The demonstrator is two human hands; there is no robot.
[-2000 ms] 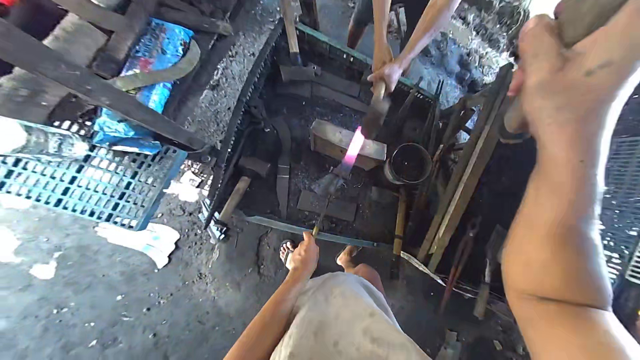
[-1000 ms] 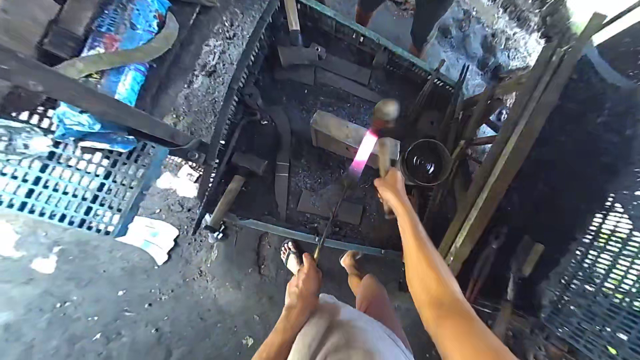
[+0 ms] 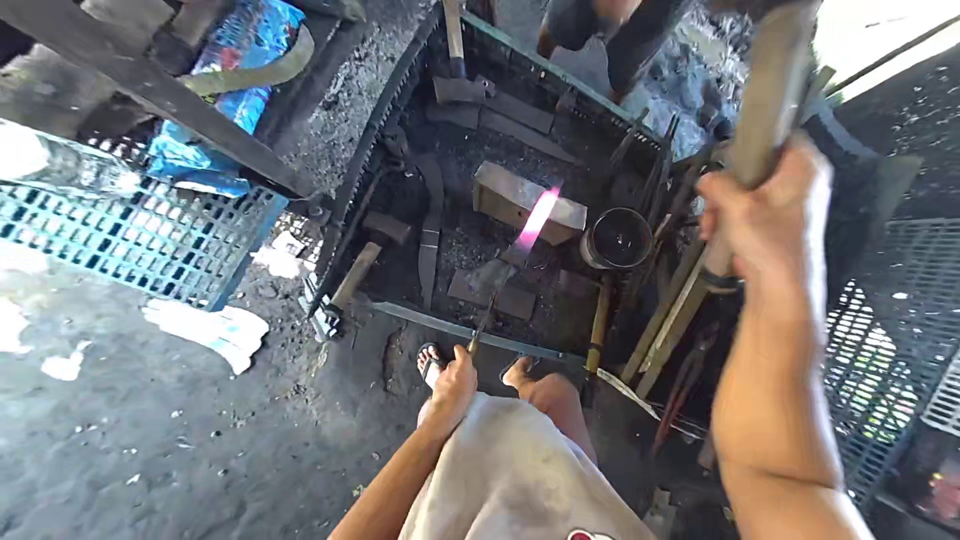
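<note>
My left hand (image 3: 454,384) grips the handle end of a long metal workpiece or its holder near my knees. The far end is a glowing pink-white hot piece (image 3: 538,217), which lies over the steel anvil block (image 3: 499,193). Raised high at the right, my right hand (image 3: 769,206) is closed around the wooden handle of a hammer (image 3: 772,90); its head is mostly cut off at the top edge. The joint between the handled part and the hot metal is blurred.
Around the anvil lie a hammer (image 3: 356,276), a long dark blade (image 3: 429,225) and an axe-like head (image 3: 459,90). A round can of dark liquid (image 3: 619,238) stands right of the anvil. A white glove (image 3: 210,330) is on the ground. Another person's legs (image 3: 637,45) are beyond the bin.
My right hand with the hammer was low beside the hot metal one second ago and is now raised at the right. The other person's hands and hammer, over the anvil two seconds ago, have moved away.
</note>
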